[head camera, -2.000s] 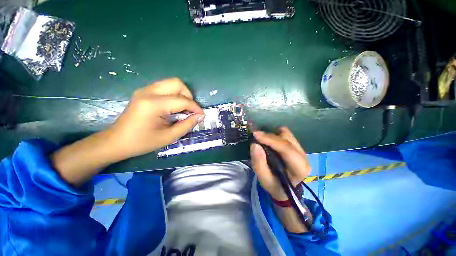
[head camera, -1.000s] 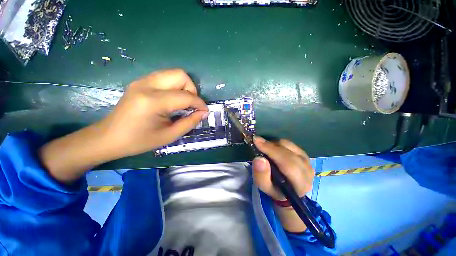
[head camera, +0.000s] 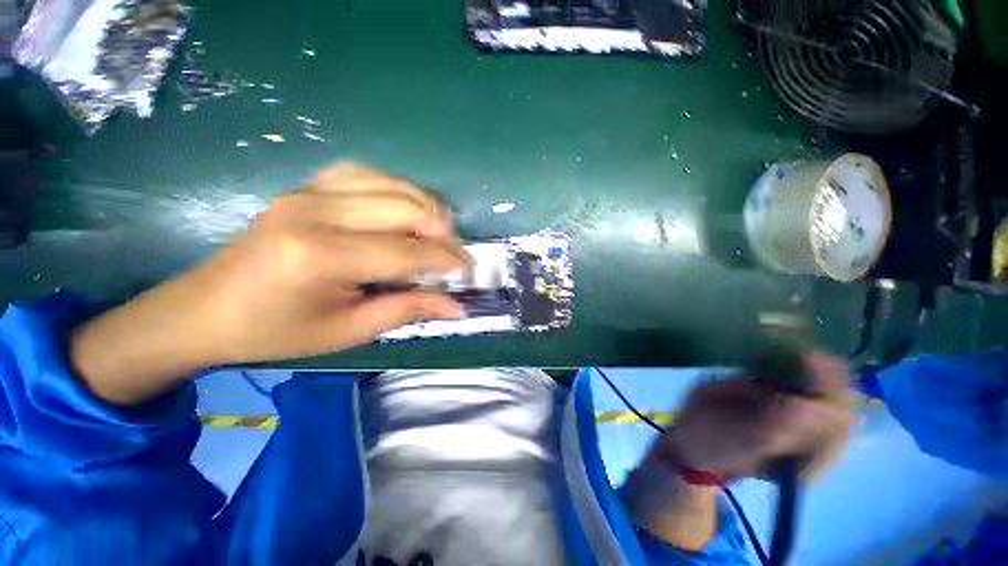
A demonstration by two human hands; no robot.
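Note:
A phone assembly [head camera: 542, 285] lies on the green bench mat [head camera: 387, 100] in front of me, its circuit board end with a blue spot to the right. My left hand [head camera: 343, 260] is over its left part, thumb and fingers curled near the pale strips. Whether it pinches anything is hidden. My right hand [head camera: 763, 415] is off to the right of the assembly, blurred, closed around the dark handle of the soldering iron [head camera: 784, 509]. The iron's tip is too blurred to make out, below the tape roll [head camera: 851, 217] with silvery material inside.
Another phone assembly [head camera: 586, 31] lies at the top. A bag of components [head camera: 105, 55] is at the upper left, with loose components [head camera: 210, 86] beside it. A fan grille [head camera: 849, 53] is at the upper right. A blue sleeve [head camera: 951, 404] shows at the right edge.
My right hand has moved the soldering iron away from the board, to the right towards the tape roll. My left hand stays over the assembly, its fingers now more spread across it.

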